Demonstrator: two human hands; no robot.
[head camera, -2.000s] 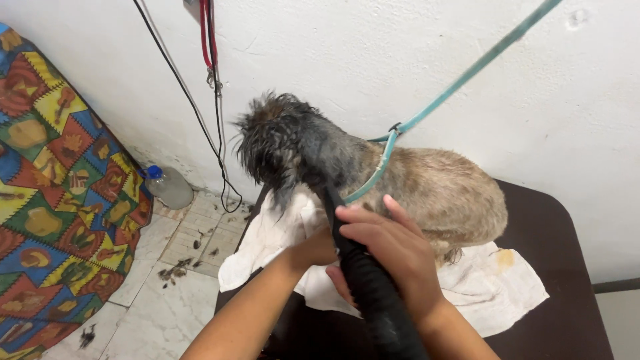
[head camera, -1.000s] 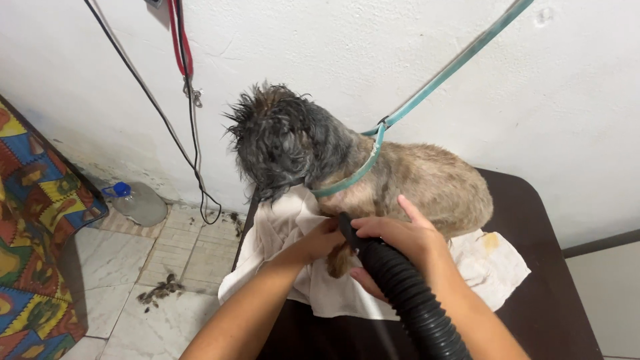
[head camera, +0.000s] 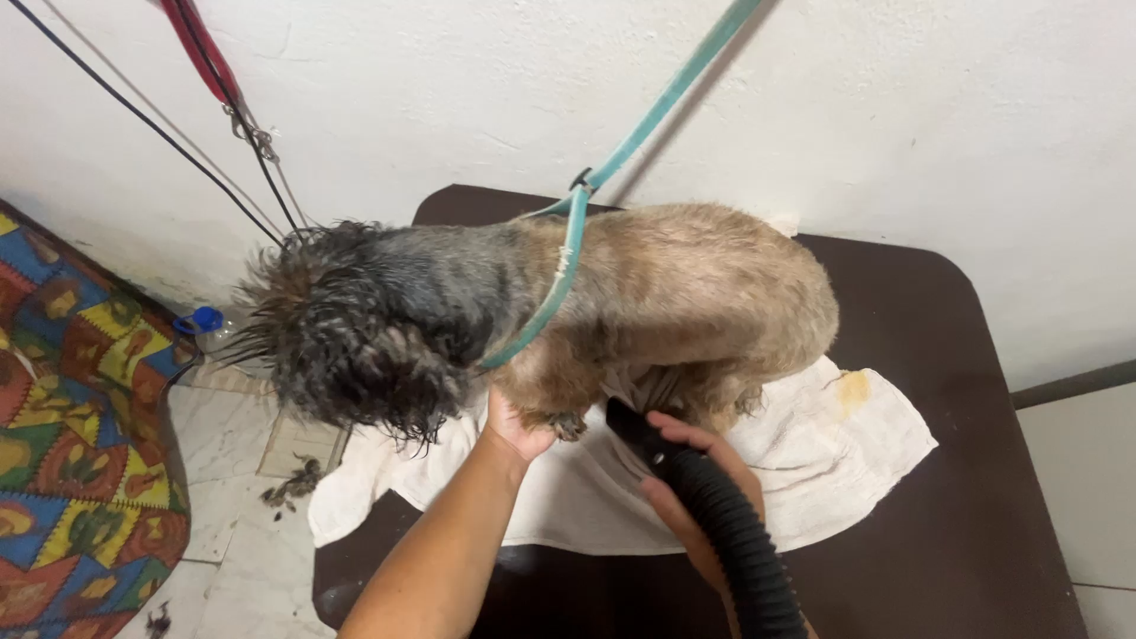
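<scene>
A small dog (head camera: 710, 284) with a dark, shaggy, damp-looking head and tan body stands over a white towel (head camera: 825, 497) on a dark brown table (head camera: 941, 355). A teal grooming loop (head camera: 572, 257) runs around it behind the neck and up to the right. My left hand (head camera: 517, 432) is under a front leg, holding it near the paw (head camera: 568, 427); the dog's fur hides part of my fingers. My right hand (head camera: 701, 461) grips the black nozzle (head camera: 635, 430) of a ribbed dryer hose (head camera: 737, 532), whose tip points up-left at the dog's underside.
A white wall (head camera: 843, 115) stands behind the table. A red strap (head camera: 202, 49) with metal clips and black cords hang at upper left. A patterned cloth (head camera: 80, 426) covers the left side. A blue-capped bottle (head camera: 209, 324) and hair clumps (head camera: 297, 479) are on the tiled floor.
The dog has gone from sitting to standing, its body now level and its head lowered to the left. The nozzle, earlier at its chest, now points beneath its belly.
</scene>
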